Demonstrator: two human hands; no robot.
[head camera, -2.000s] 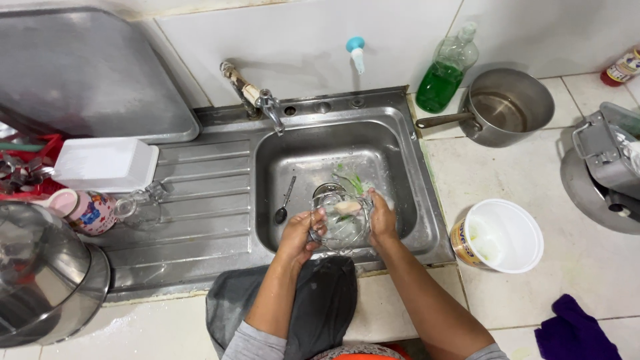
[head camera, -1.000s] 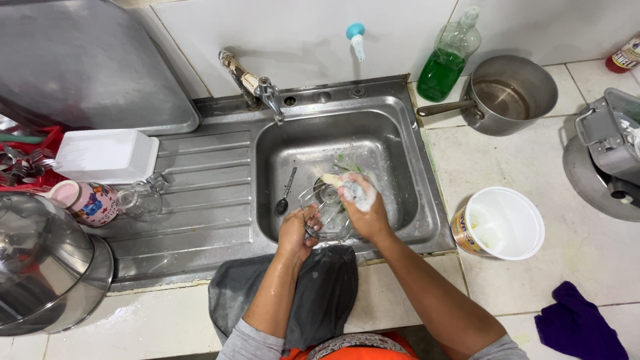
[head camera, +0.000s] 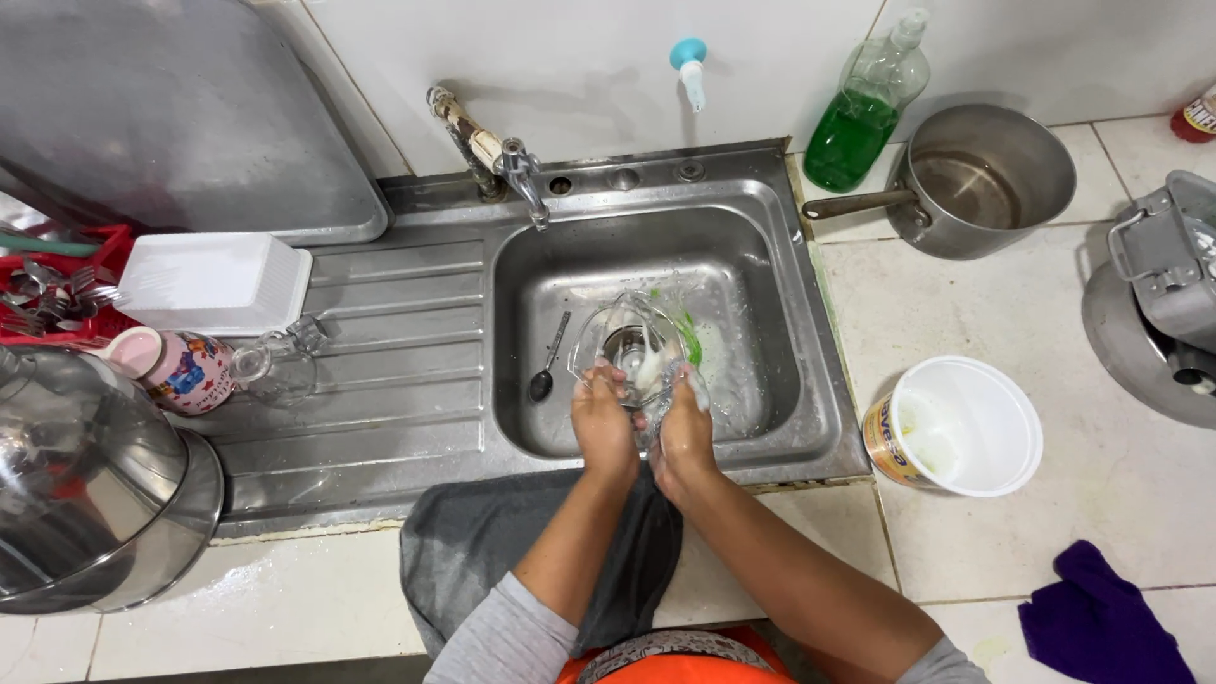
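Over the near part of the steel sink (head camera: 760, 418), my left hand (head camera: 605, 413) grips the near left rim of a clear glass dish (head camera: 608, 332). My right hand (head camera: 681, 413) is at the dish's right side, with white suds and what looks like a scrubbing pad against the glass; its fingertips are partly hidden. A metal spoon (head camera: 551, 356) lies in the basin to the left of the dish. Green scraps (head camera: 691, 337) lie on the basin floor to the right. The faucet (head camera: 521, 176) is behind, above the basin's back left edge.
On the drainboard (head camera: 399, 380) are a white plastic container (head camera: 214, 280), a pink patterned mug (head camera: 190, 370) and a glass mug (head camera: 275, 370). Right of the sink stand a saucepan (head camera: 988, 180), a green soap bottle (head camera: 860, 119) and a white tub (head camera: 983, 427). A grey cloth (head camera: 532, 541) hangs over the front edge.
My right hand, sudsy and raised above the basin one second ago, is now down against the dish's right side. My hands are closer together than before.
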